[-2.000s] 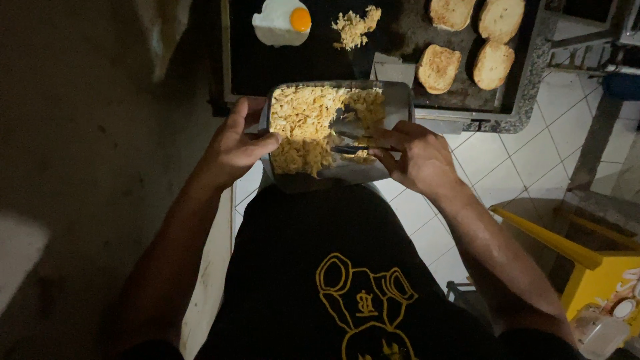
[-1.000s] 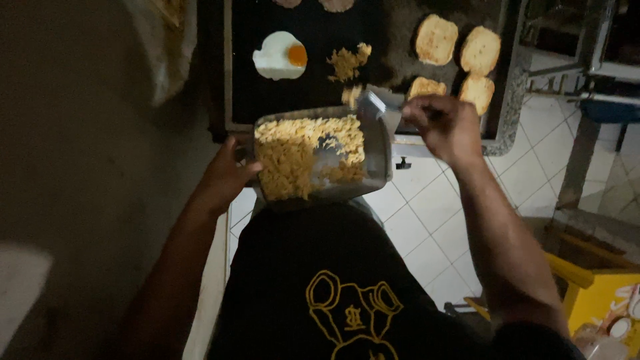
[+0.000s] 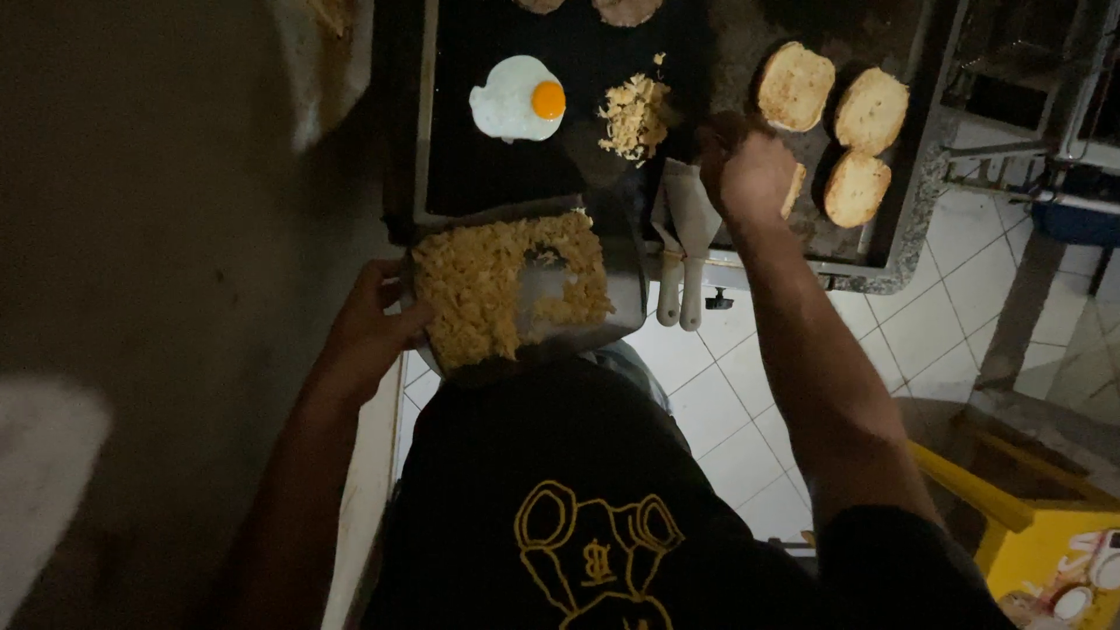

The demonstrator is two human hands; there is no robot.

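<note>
My left hand (image 3: 376,328) grips the left end of a metal container (image 3: 626,280) that is partly filled with shredded, pale yellow food (image 3: 472,289). My right hand (image 3: 748,171) is over the griddle, beside a small pile of the same shreds (image 3: 634,118); its fingers are in shadow, and whether it holds the utensil seen earlier cannot be told. Two scrapers with light handles (image 3: 691,293) lie at the griddle's front edge, just left of my right forearm. A fried egg (image 3: 521,101) lies to the left of the pile.
Toasted bread halves (image 3: 794,86) lie on the right part of the griddle (image 3: 726,52), one partly behind my right hand. Two patties (image 3: 626,9) show at the top edge. A wall stands at left, a granite edge (image 3: 927,188) at right. A yellow object (image 3: 1050,551) is at lower right.
My right hand has gone from inside the container to over the griddle. The pile of shreds there looks larger than one second ago. My left hand keeps hold of the container.
</note>
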